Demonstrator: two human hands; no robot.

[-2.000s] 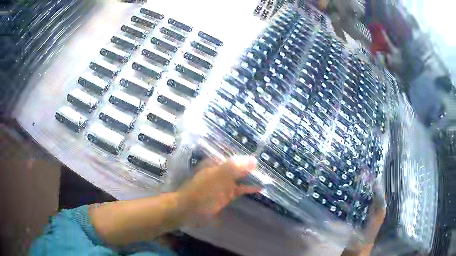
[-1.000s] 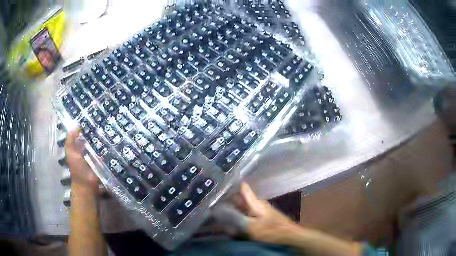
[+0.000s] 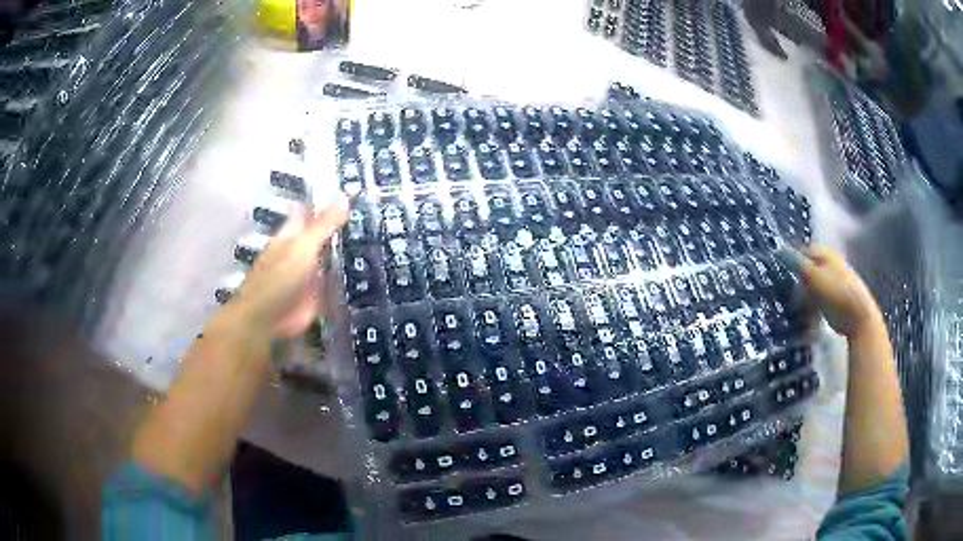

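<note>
A clear tray full of small glossy black parts with pale marks is held up between my hands. My left hand grips its left edge. My right hand grips its right edge, with a grey cover on a digit. The tray hides much of the surface beneath. Black parts of another tray show past its lower right edge. White-faced black housings stick out at its left, partly hidden, and a few more lie behind it.
Shiny ridged clear trays are stacked at the left. A yellow packet and a dark card lie at the back left. More filled trays lie at the back right. Clear plastic trays stand at the far right.
The view has swung. The filled tray, tilted diagonally a second ago, is now turned nearly square to me. My right hand has moved from its lower edge up to its right edge.
</note>
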